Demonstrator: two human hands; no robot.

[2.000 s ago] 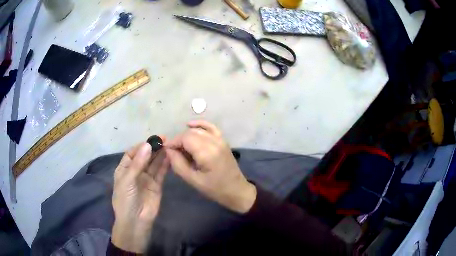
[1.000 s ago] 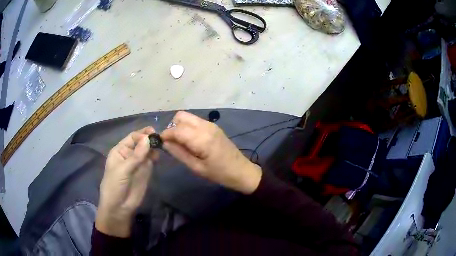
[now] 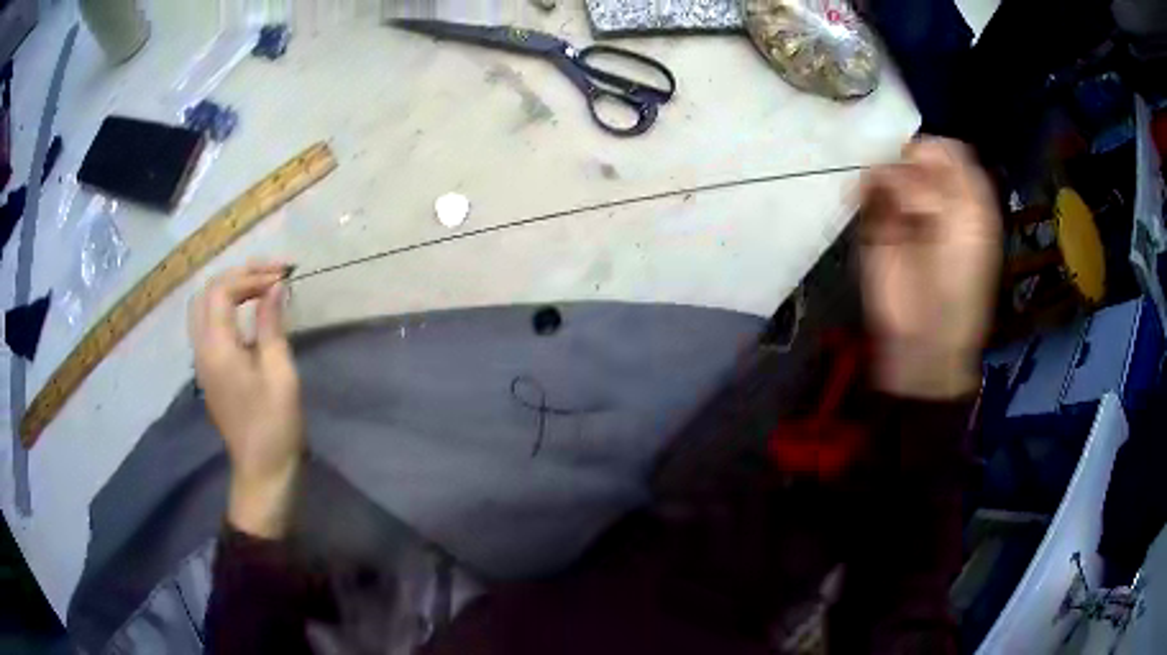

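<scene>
The grey garment (image 3: 422,422) lies over the near table edge and the lap. A small black button (image 3: 547,320) sits near its upper edge, and a loose dark thread end curls on the cloth below it. My left hand (image 3: 254,371) pinches a small dark button (image 3: 287,273) at its fingertips, above the table. A dark sewing thread (image 3: 576,210) runs taut from there to my right hand (image 3: 928,262), which is raised at the right and blurred. Its fingertips are closed on the thread's far end. A needle cannot be made out.
Black shears (image 3: 576,64) lie at the back beside a speckled block (image 3: 666,13) and a bag of small items (image 3: 813,49). White chalk (image 3: 452,210) lies mid-table. A wooden ruler (image 3: 173,284) and black flat rectangle (image 3: 141,160) are at left. A red frame (image 3: 819,435) stands right.
My hands were together at the button. My right hand has moved far up and right, drawing the thread straight. My left hand has moved left and slightly up with the button.
</scene>
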